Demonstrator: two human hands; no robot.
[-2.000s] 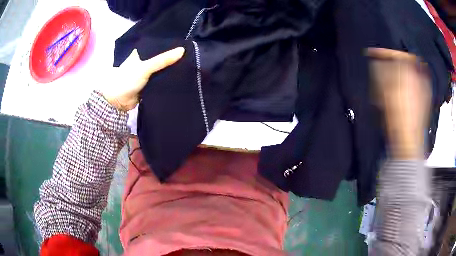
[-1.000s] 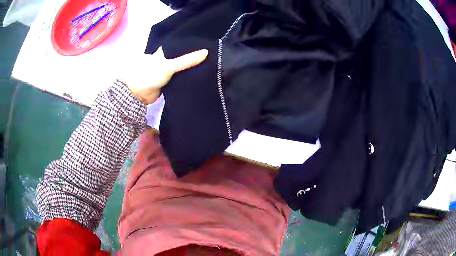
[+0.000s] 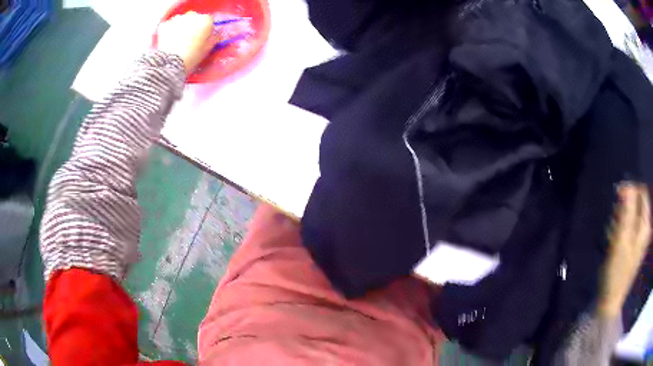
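Note:
The dark garment (image 3: 372,193) lies on the white-topped table and hangs over its front edge. A pale chain-like line runs down its inner edge. Small shiny marks show near its lower right. My left hand (image 3: 187,37) is at the left side of the red dish (image 3: 254,61), its fingertips over or in the dish; whether it holds anything cannot be told. The dish holds small clear pieces and a blue-purple V-shaped item. My right hand (image 3: 629,243) is blurred at the right, on or over the garment; what it holds cannot be told.
The white table top (image 3: 243,136) shows between dish and garment. Its front edge runs slanting beside my reddish apron (image 3: 308,314). The green floor (image 3: 179,236) is at the left. A blue item (image 3: 25,28) is at the top left corner.
My left hand has left the garment and reached the red dish. My right hand, out of view one second ago, is back at the right. The view has turned left, so the garment appears further right.

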